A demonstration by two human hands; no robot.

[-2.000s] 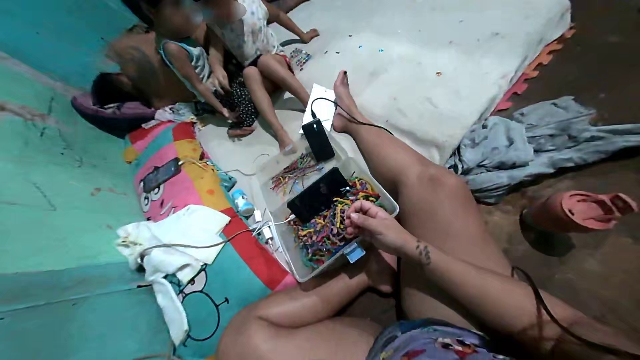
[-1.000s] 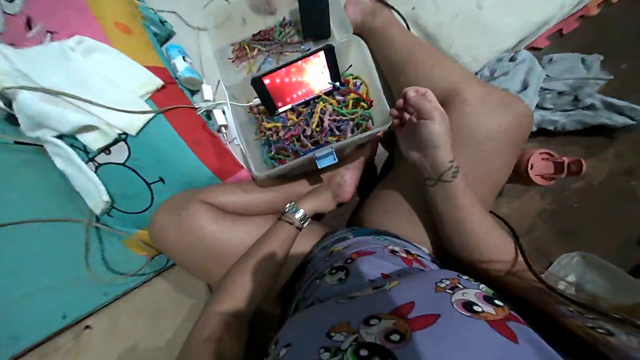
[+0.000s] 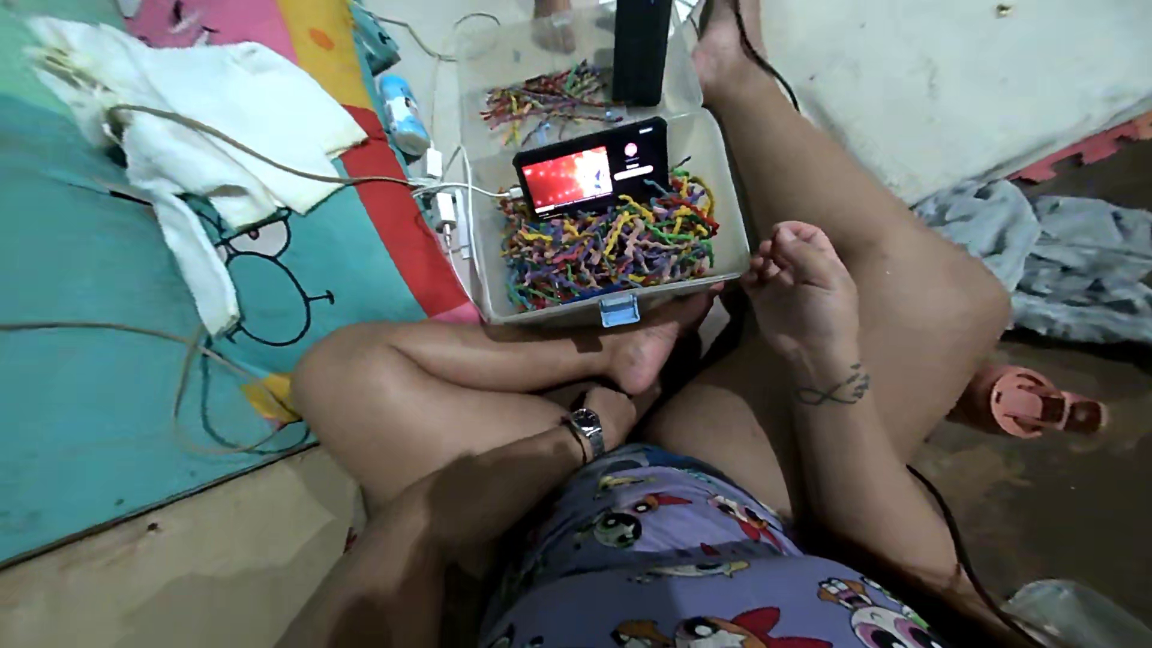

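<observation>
A translucent plastic box (image 3: 733,216) with its lid folded back lies in front of my crossed legs. Many short, colorful twisted strands (image 3: 612,243) fill it, and a smaller bunch of strands (image 3: 549,99) rests in the lid. A smartphone (image 3: 589,171) with a lit screen leans on the strands, a cable plugged into its left end. My right hand (image 3: 801,279) is just right of the box, palm up, fingers curled together; whether anything is between them cannot be told. My left hand (image 3: 616,414), with a wristwatch, is low between my legs near my foot, its fingers mostly hidden.
Left are a white cloth (image 3: 243,117), a printed mat (image 3: 396,225), a blue bottle (image 3: 403,115) and white chargers with cables (image 3: 443,211). A black upright object (image 3: 641,54) stands in the lid. Right are a grey cloth (image 3: 1071,243) and a pink lidded tumbler (image 3: 1021,400).
The view has tilted down toward my lap. The phone's screen, dark two seconds ago, is lit. My right hand, over the strands then, is beside the box now.
</observation>
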